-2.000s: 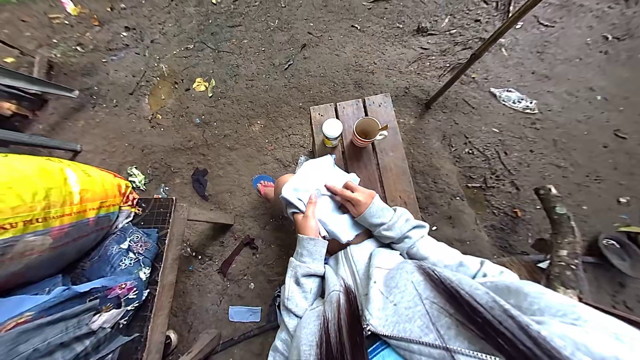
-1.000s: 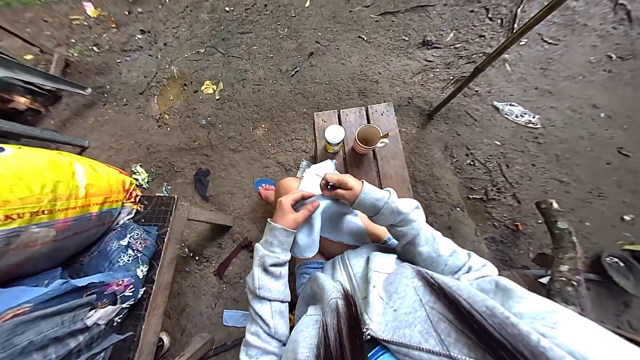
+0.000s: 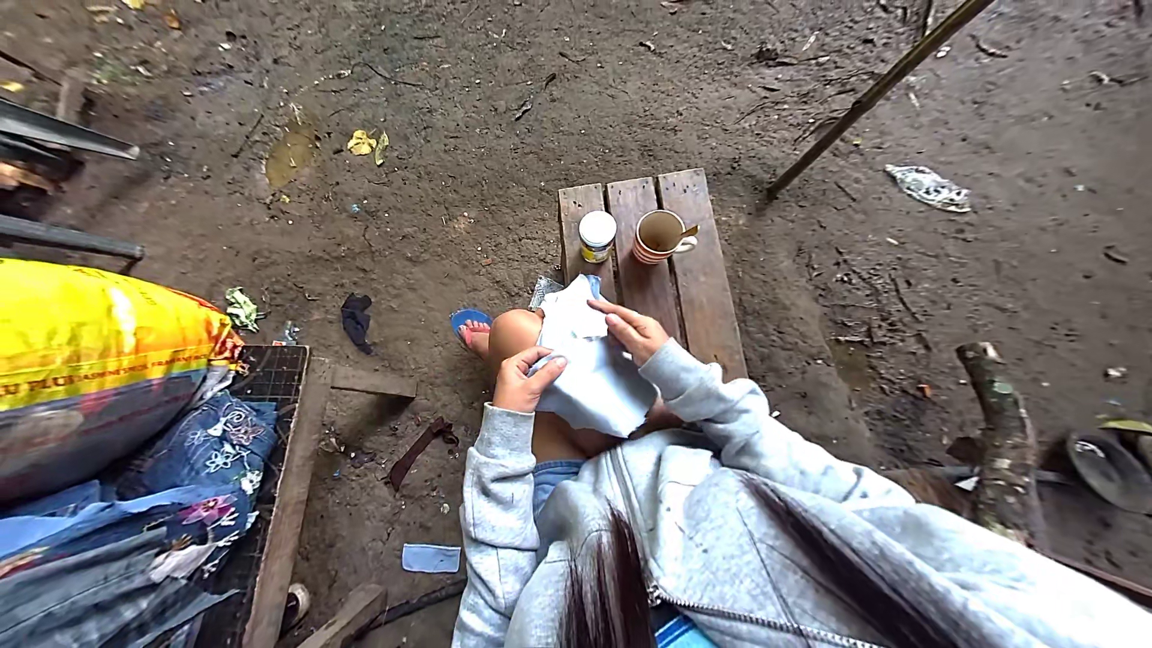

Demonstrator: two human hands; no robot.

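Observation:
Over my lap lies a piece of light blue cloth (image 3: 598,387) with a smaller white piece (image 3: 574,308) on top of it. My left hand (image 3: 526,378) pinches the cloth's left edge between thumb and fingers. The fingers of my right hand (image 3: 633,331) rest at the white piece's right edge; whether they pinch anything is unclear. Just beyond, on a slatted wooden bench (image 3: 706,288), stand a jar with a white lid (image 3: 597,236) and a striped mug (image 3: 657,238) with a spoon handle in it.
At left, a yellow printed sack (image 3: 99,342) and denim clothes (image 3: 216,450) lie on a wood-framed mesh surface (image 3: 281,504). A slanting pole (image 3: 873,94) stands beyond the bench, and a cut log (image 3: 1001,441) is at right. Scraps of cloth (image 3: 430,558) lie on the muddy ground.
The cloth, bunched between my hands before, is now spread flatter over my lap. My right hand has moved from the cloth's middle to the right edge of the white piece.

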